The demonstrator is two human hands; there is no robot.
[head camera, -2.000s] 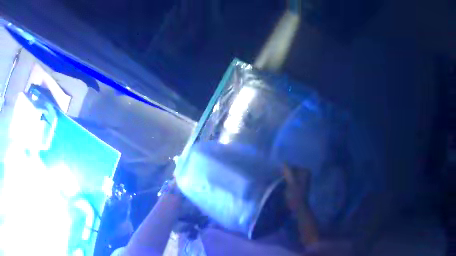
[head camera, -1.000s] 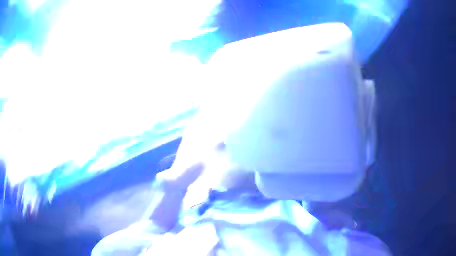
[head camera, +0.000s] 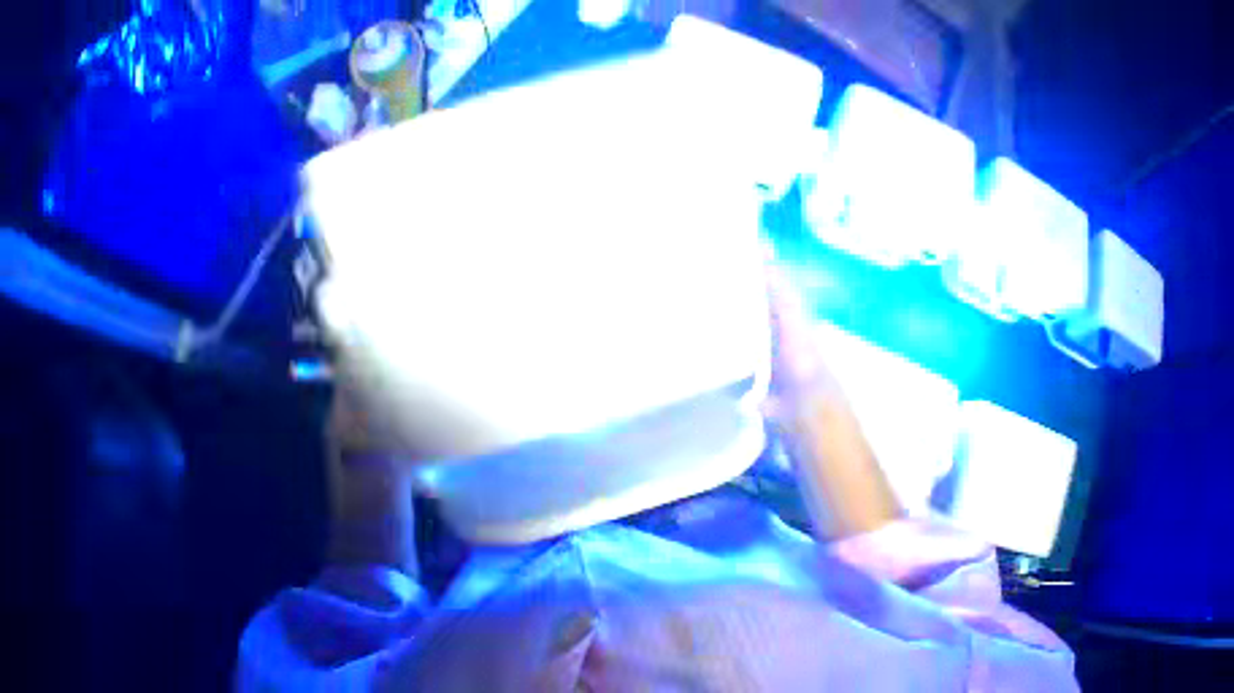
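Observation:
A large white rounded box-shaped unit (head camera: 541, 257) is held up close in front of my chest, strongly overexposed. A pale curved piece (head camera: 609, 467) runs along its lower edge. My right hand (head camera: 788, 332) is at the unit's right side, blurred, with its fingers partly lost in glare. My left forearm (head camera: 372, 508) rises to the unit's left lower side. My left hand (head camera: 359, 406) is mostly hidden by the unit and shadow, against its left side. Small dark and light details show on the unit's left face.
Several white units (head camera: 893, 169) stand in a row at the upper right on a green-blue table (head camera: 934, 305). More white units (head camera: 1015, 474) stand nearer, right of my arm. A yellowish roll (head camera: 389, 61) and cables lie at the upper left. Blue sheeting (head camera: 163, 176) hangs at the left.
The white unit has shifted left and now fills the centre. The view has turned, bringing the rows of units into sight. Both forearms now show beside the unit.

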